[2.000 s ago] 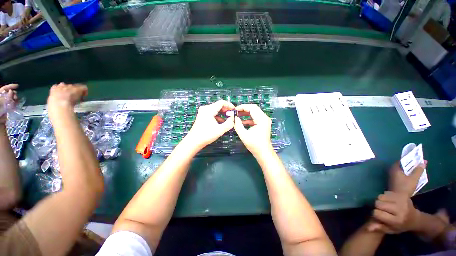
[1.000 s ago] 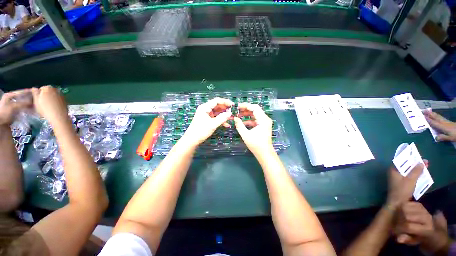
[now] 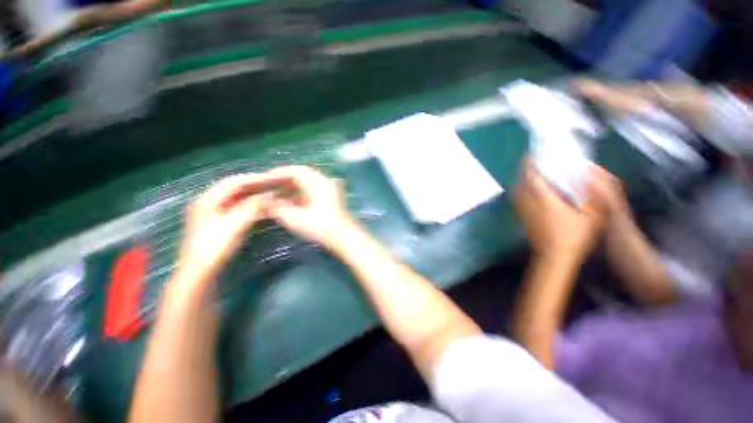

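Observation:
The view is heavily blurred. My left hand (image 3: 216, 216) and my right hand (image 3: 312, 205) meet at the fingertips above the clear blister tray (image 3: 169, 192). The fingers are bent inward and the fingertips touch or nearly touch. Any small part between them is too blurred to see. The tray shows only as streaks behind and around my hands. A red-orange tool (image 3: 126, 295) lies on the green bench left of the tray. A stack of white printed sheets (image 3: 433, 169) lies to the right of the tray.
A neighbour's hands (image 3: 565, 215) on the right hold white folded paper (image 3: 561, 157). Another person's arm (image 3: 636, 99) reaches in behind them. Shiny plastic bags (image 3: 45, 322) lie at the left edge. A pale tray stack (image 3: 120, 78) stands across the green belt (image 3: 248, 111).
The view has swung to the right and tilted, so the bench things appear further left and blurred. The right neighbour now holds the white paper with both hands. My hands stay together.

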